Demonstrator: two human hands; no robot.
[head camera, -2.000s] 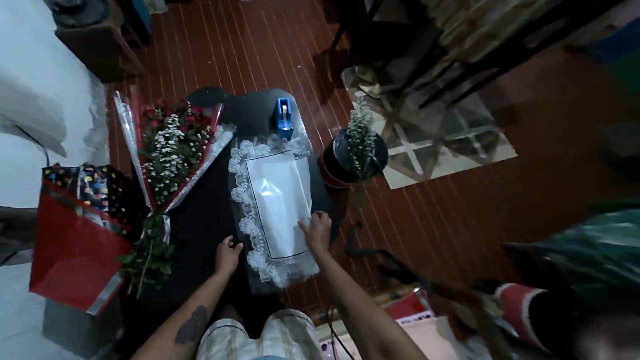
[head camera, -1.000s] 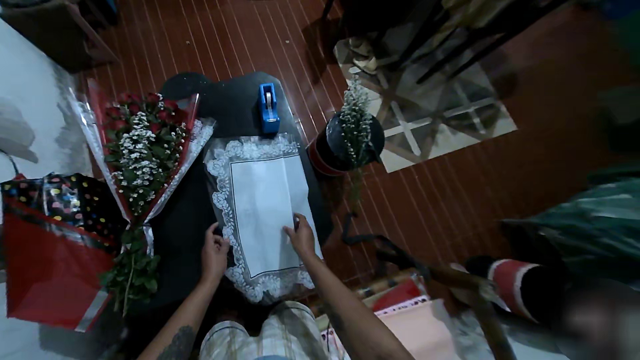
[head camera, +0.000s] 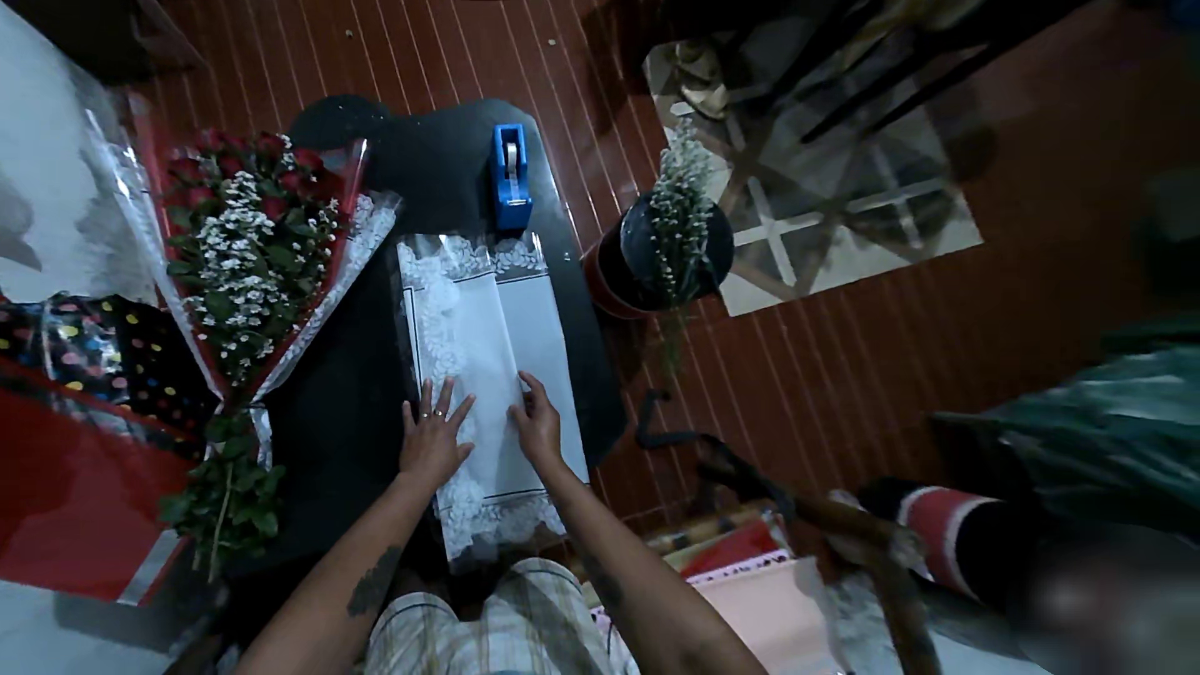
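White floral-bordered wrapping sheets (head camera: 544, 347) lie on a dark table (head camera: 319, 441), with one side folded over lengthwise. My left hand (head camera: 434, 436) rests on the folded layer's left part, fingers spread and rings on it. At the fold's edge, my right hand (head camera: 536, 419) touches the sheet with bent fingers; whether it pinches the edge, I cannot tell. Beyond the sheets' far end stands a blue tape dispenser (head camera: 512, 178). To the left lies a wrapped bouquet of red roses (head camera: 272, 206) with small white flowers (head camera: 234, 244), its leafy stems (head camera: 225, 497) toward me.
Right of the table, white-flowered sprigs (head camera: 682, 206) lean over a dark bucket (head camera: 614, 272). A red wrapped item with a dotted band (head camera: 84, 487) is at the left. Near my right arm are pink sheets (head camera: 769, 609) and a wooden chair part (head camera: 862, 525). A patterned mat (head camera: 844, 216) lies beyond.
The sheets lay flat and wide before; now one side is folded over. My left hand has moved from beside the sheets' left edge onto them.
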